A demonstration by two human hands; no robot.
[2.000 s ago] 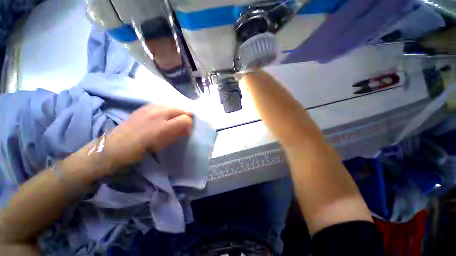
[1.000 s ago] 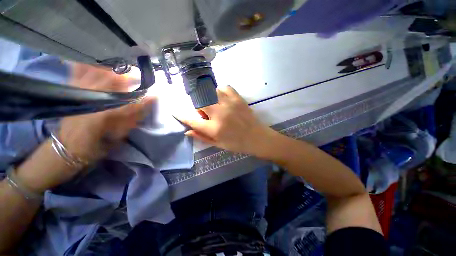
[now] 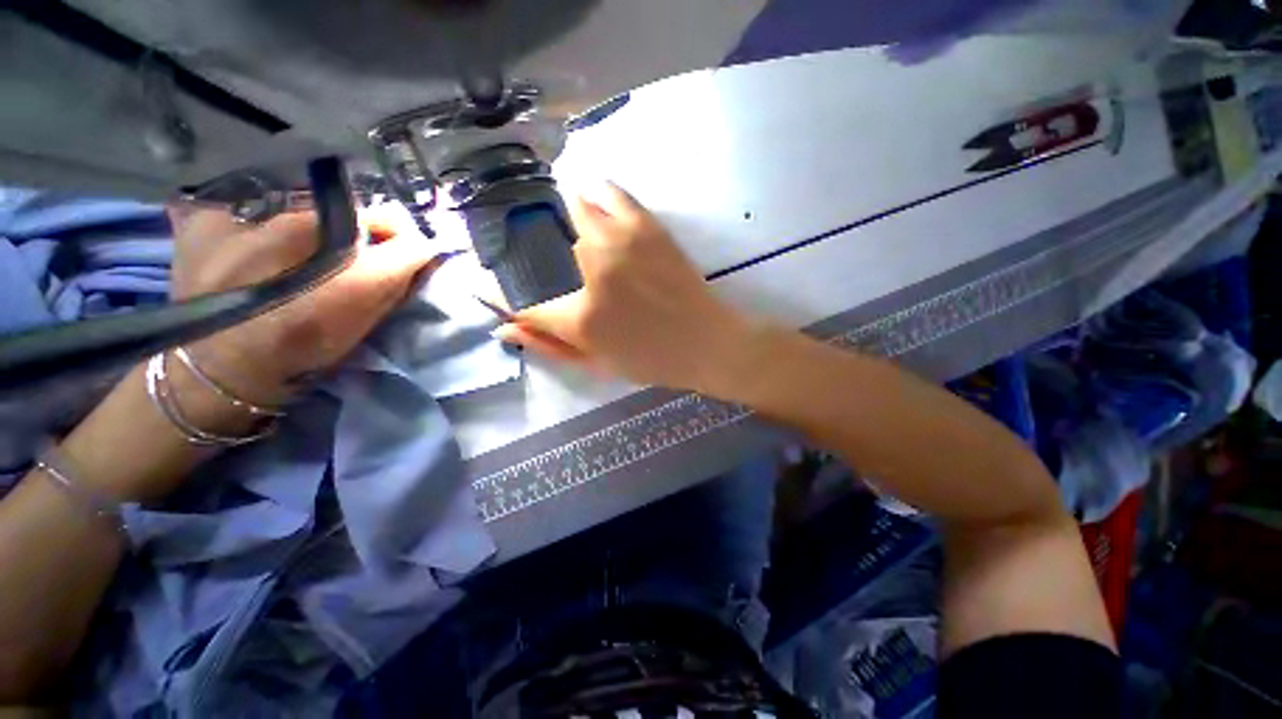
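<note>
The light blue-grey garment piece (image 3: 401, 471) runs from beside the needle area over the table's front edge. My left hand (image 3: 302, 288) is partly behind the curved black bar. Its fingertips pinch the cloth left of the presser foot. My right hand (image 3: 647, 295) is at the right of the dark ribbed attachment (image 3: 534, 260), thumb and forefinger bent around its front. A thin dark pointed thing (image 3: 495, 309) shows at its fingertips, by the cloth's edge; whether the hand grips it is unclear. The needle point is hard to make out in the glare.
The machine head (image 3: 281, 84) fills the top. The curved black bar (image 3: 197, 316) crosses at left. Red snips with dark blades (image 3: 1038, 135) lie on the white bed (image 3: 830, 155). A printed ruler (image 3: 619, 457) runs along the front edge. Purple cloth (image 3: 844, 28) hangs at top; a red basket (image 3: 1111, 555) stands lower right.
The view has moved closer to the machine head. My left hand has moved from the cloth's front part to beside the foot. My right hand has come down from behind the attachment to its front right.
</note>
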